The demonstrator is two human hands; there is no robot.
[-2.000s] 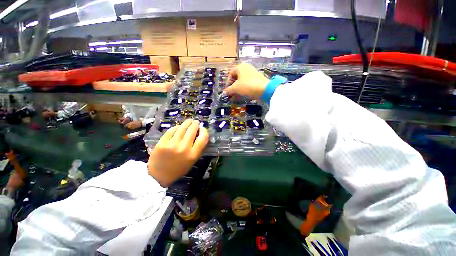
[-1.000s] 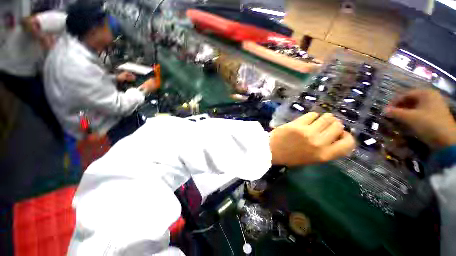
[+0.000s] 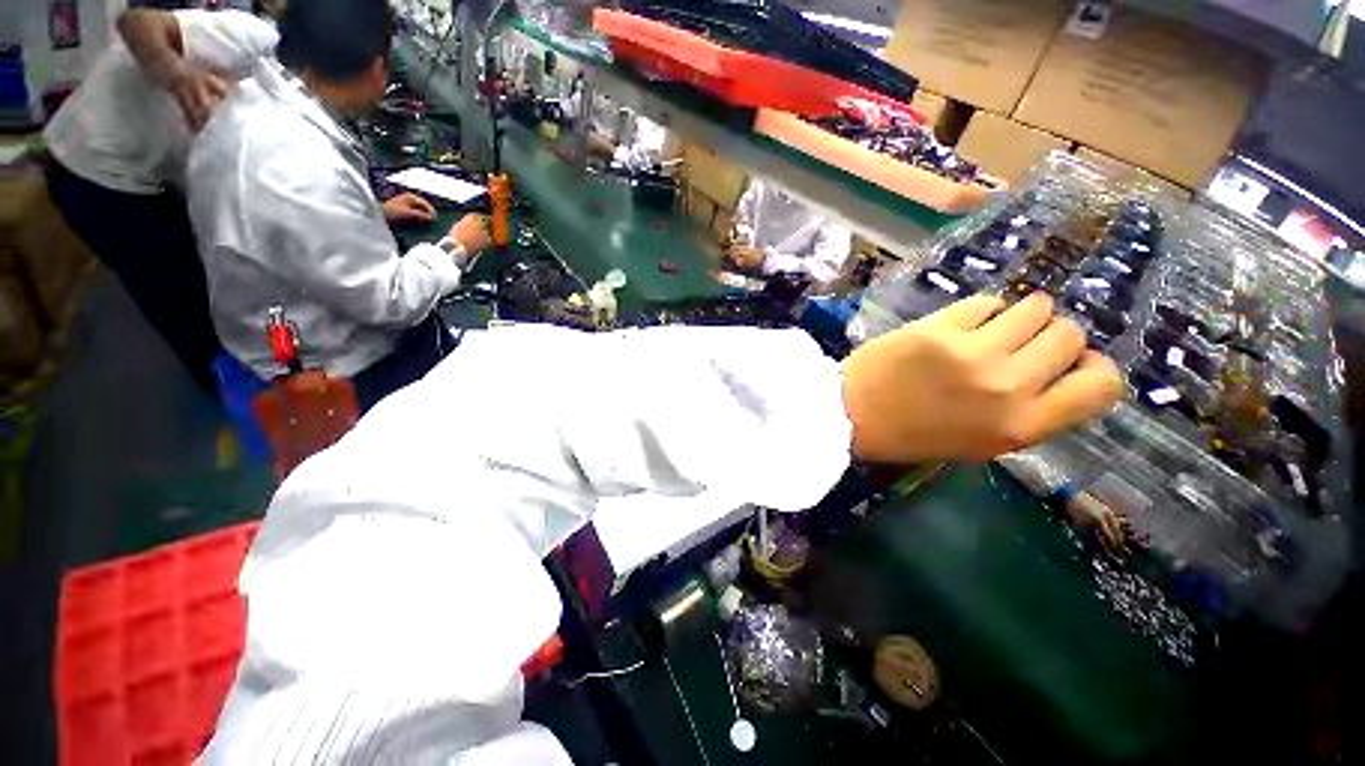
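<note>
A stack of clear blister trays [image 3: 1183, 434] stands tilted on the shelf at the right, with dark modules bearing white labels [image 3: 1094, 285] and gold-orange parts in its pockets. My bare left hand [image 3: 981, 382] is in front of the tray's left part, fingers curled together; the fingertips hide whether they hold a small part. At the tray's lower edge a small skin-coloured patch [image 3: 1105, 521] shows beside something blue, dark and partly hidden; it may be my right hand, but I cannot tell.
Left, a seated person in white [image 3: 315, 210] works at the bench; another person [image 3: 165, 120] stands behind. A red compartment tray [image 3: 150, 644] is lower left. A shiny parts bag [image 3: 776, 656] and a round tin [image 3: 904, 670] lie below my hand. Cartons [image 3: 1145, 90] stand on the shelf.
The view has swung left, so the trays now sit at the right. My right hand has left the tray pockets. My left hand stays at the tray's left part.
</note>
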